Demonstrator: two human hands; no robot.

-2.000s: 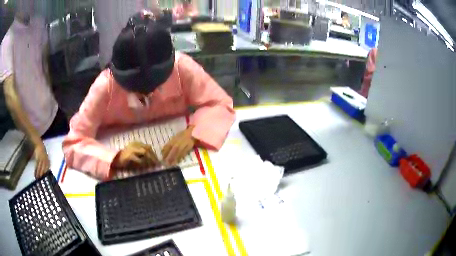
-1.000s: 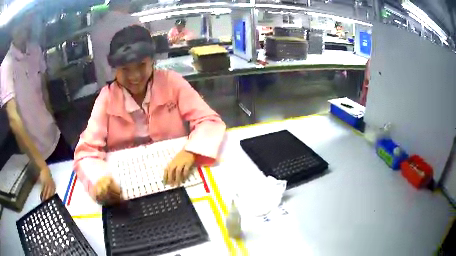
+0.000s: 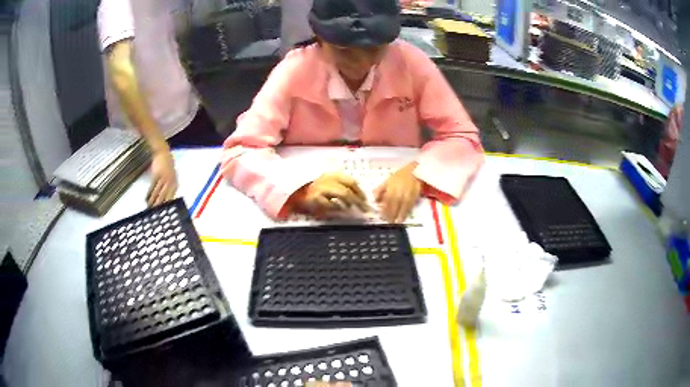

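Note:
The working tray (image 3: 325, 359), black with rows of silver-white round components, lies at the bottom edge, mostly cut off. A skin-coloured sliver (image 3: 330, 384), perhaps fingertips of one of my hands, shows over it at the very bottom. I cannot tell which hand it is or whether it holds anything. The rest of my hands is out of the picture. The stacked component trays (image 3: 144, 264) stand at the left. Silver dots fill most of the top tray's upper rows, and its lower pockets look dark.
A pink-jacketed worker's hands (image 3: 333, 195) are over a white part board (image 3: 303, 162). A partly filled black tray (image 3: 337, 276) lies at centre, another black tray (image 3: 556, 215) at right. A squeeze bottle (image 3: 470, 302) and crumpled tissue (image 3: 518, 268) stand beside yellow tape. White boards (image 3: 106, 170) are stacked far left.
The view has turned left and down, showing more of the near tray and the left stack. The opposite worker's head is lowered again, and the hand that was at the centre tray is back over the board.

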